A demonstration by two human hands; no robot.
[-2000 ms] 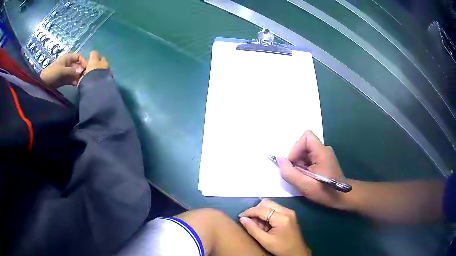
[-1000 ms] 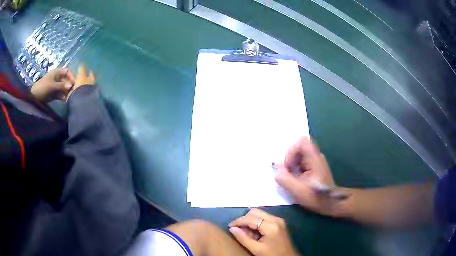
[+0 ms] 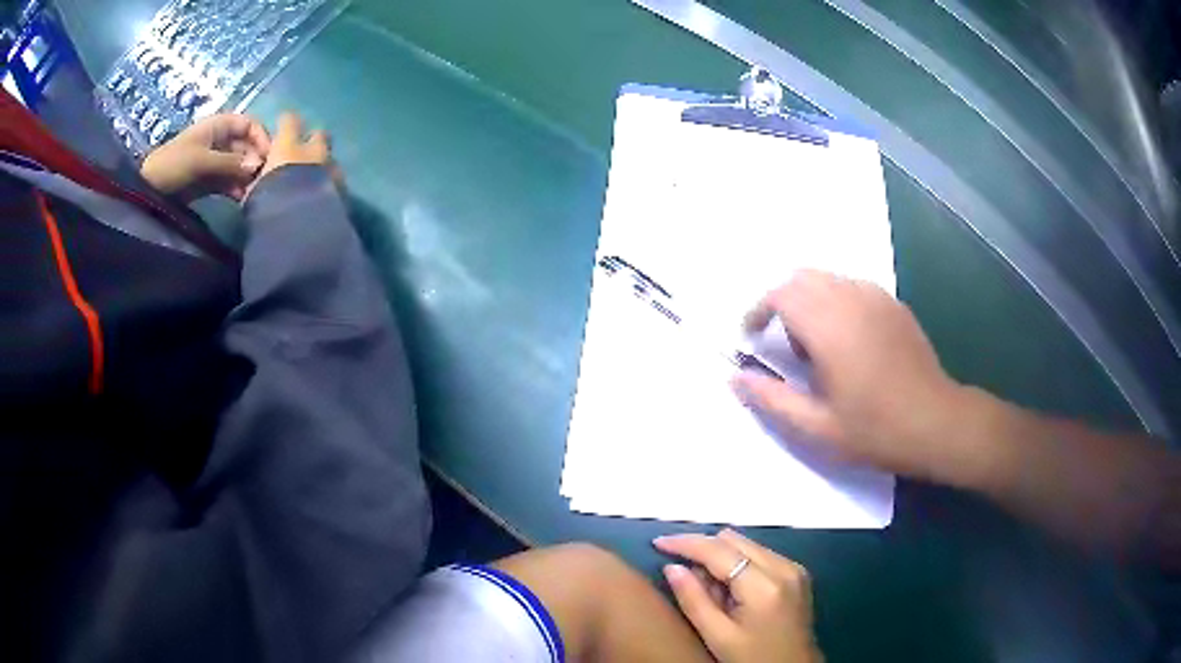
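A clipboard [image 3: 758, 126] with a metal clip lies on the green bench, covered by an overexposed white paper sheet [image 3: 699, 440]. A thin pen [image 3: 639, 286] lies slanted across the paper; its middle is washed out in glare and its lower end reaches between my right thumb and fingers. My right hand [image 3: 848, 369] is over the right side of the sheet, slightly blurred, thumb and fingers apart around that pen end, not visibly gripping it. My left hand [image 3: 745, 598], with a ring, rests below the clipboard's lower edge, fingers loosely curled and holding nothing visible.
A person in a dark jacket [image 3: 311, 389] sits or stands close at left, hands [image 3: 240, 156] together by a clear plastic tray [image 3: 194, 65] with round pockets. Silver guide rails [image 3: 958, 194] curve beyond the clipboard along a dark green belt. The bench's front edge shows at lower left.
My right hand has moved up over the sheet and its fingers have opened from the writing grip. The pen now lies across the paper, pointing up-left. The view has shifted.
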